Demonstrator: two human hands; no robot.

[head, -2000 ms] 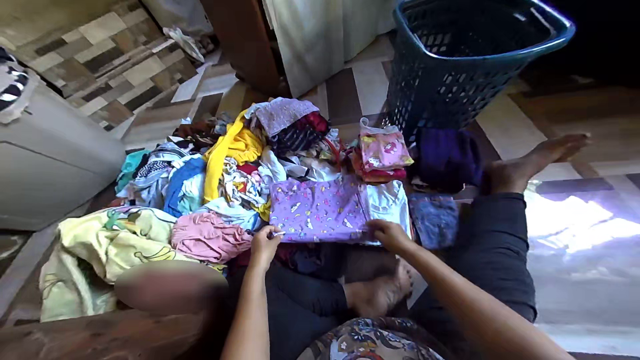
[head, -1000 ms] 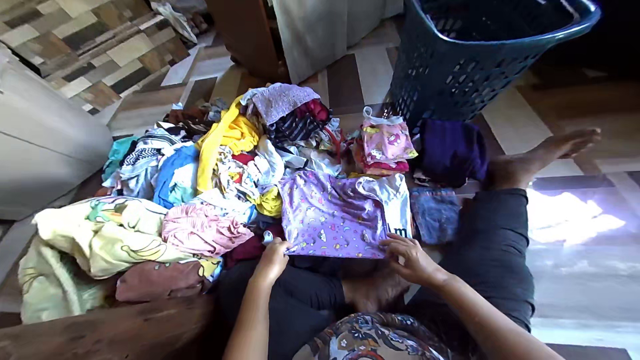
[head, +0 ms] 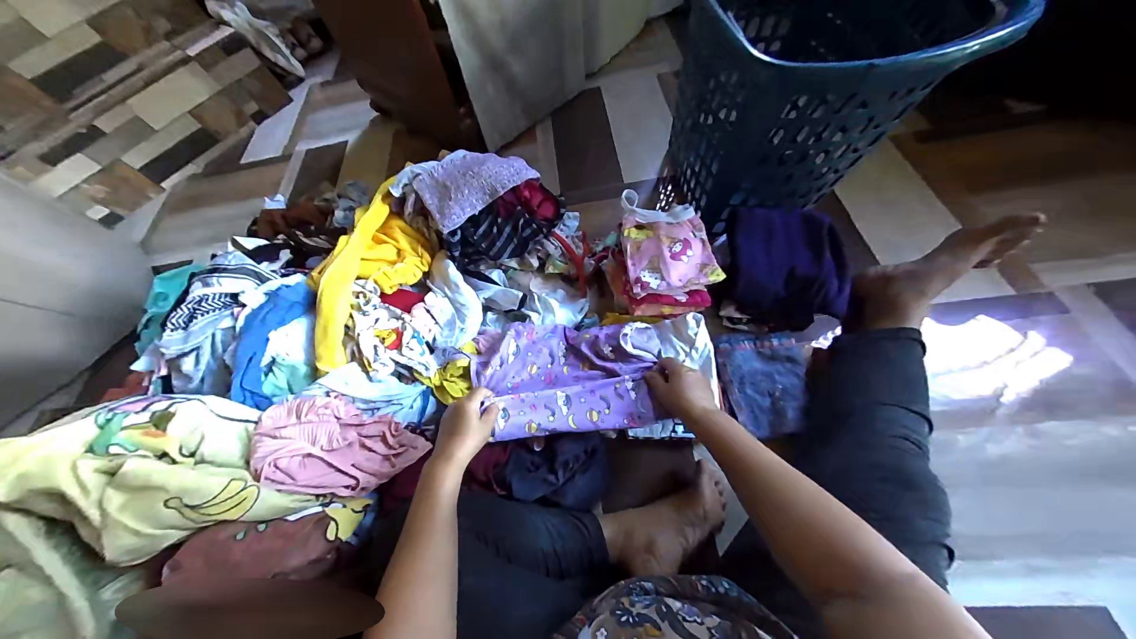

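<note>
A purple printed garment (head: 568, 382) is stretched between my two hands, its near edge turned over in a band. My left hand (head: 466, 426) grips its left corner and my right hand (head: 682, 390) grips the right side. White cloth (head: 697, 342) lies under its right part. Just beyond are folded pink printed clothes (head: 670, 257) in a small stack. A dark purple folded cloth (head: 785, 266) and folded denim (head: 763, 382) lie to the right. Left of the garment spreads a heap of mixed clothes, with a yellow garment (head: 377, 257) and a pink one (head: 333, 444).
A dark blue-green plastic laundry basket (head: 799, 115) stands at the back right. My bare feet and dark-trousered legs frame the near side. A pale yellow blanket (head: 133, 470) lies at the left, near a grey cabinet-like surface (head: 62, 284). A brown wooden piece of furniture (head: 395, 71) stands behind.
The purple garment, spread wider toward me one second ago, now has its near part turned up in a band. My right hand has gone from fingers apart at its edge to gripping it.
</note>
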